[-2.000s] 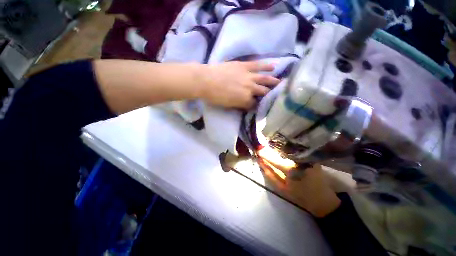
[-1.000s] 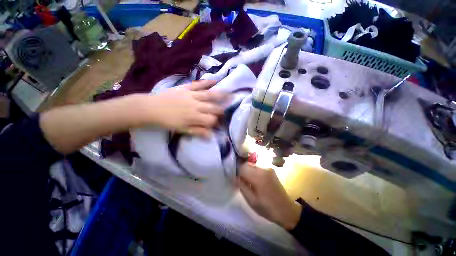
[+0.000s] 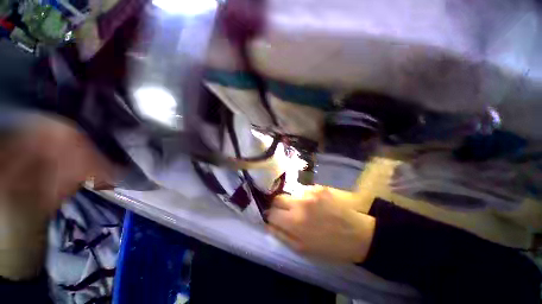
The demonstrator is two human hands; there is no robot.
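Note:
The white sewing machine head with its teal stripe fills the upper right, very close. My right hand rests by the brightly lit needle area, fingers bent on the edge of the cloth; whether it grips is hidden. Light grey cloth with dark maroon strips lies just left of the needle area. A shiny blurred metal loop, maybe the take-up guard, hides part of the cloth. My left hand is at the far left, strongly blurred, over or beside the cloth's left side; its fingers are unclear.
The white table edge runs diagonally below the cloth. A blue plastic crate stands below it. A pile of grey cloth with dark lines lies left of the crate. Blurred green and red items show at the top left.
The view has moved much closer to the machine head. My left hand has moved from the bunched cloth to the far left. My right hand stays near the needle area.

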